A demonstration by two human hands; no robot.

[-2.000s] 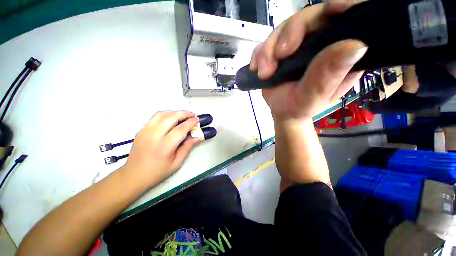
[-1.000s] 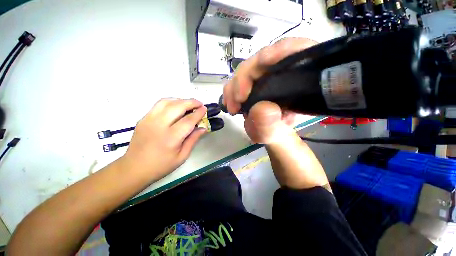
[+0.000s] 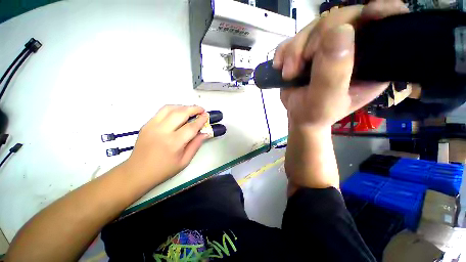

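My left hand (image 3: 171, 135) holds two black housings (image 3: 216, 123) side by side on the white bench, their rounded ends pointing right and a yellow-tan label between my fingers. Two short cable leads (image 3: 121, 135) with flat connectors stick out to the left from under the hand. My right hand (image 3: 327, 77) grips the black electric screwdriver (image 3: 409, 51), held sideways above the bench. Its nose is at the pickup mechanism of the screw feeder (image 3: 245, 30). Whether the bit touches it or bears a screw is too small to tell.
More black leads (image 3: 20, 56) lie at the left of the white bench (image 3: 102, 77). A thin black cord (image 3: 266, 115) runs to the green edge. Black units are partly hidden behind the driver. A red plastic object (image 3: 360, 121), blue bins (image 3: 393, 189) and cardboard (image 3: 437, 210) are at the right.
The screwdriver went from the feeder to the housings' ends one second ago, and is now back at the feeder, up and to the right. My left hand stays around the housings, nearly still.
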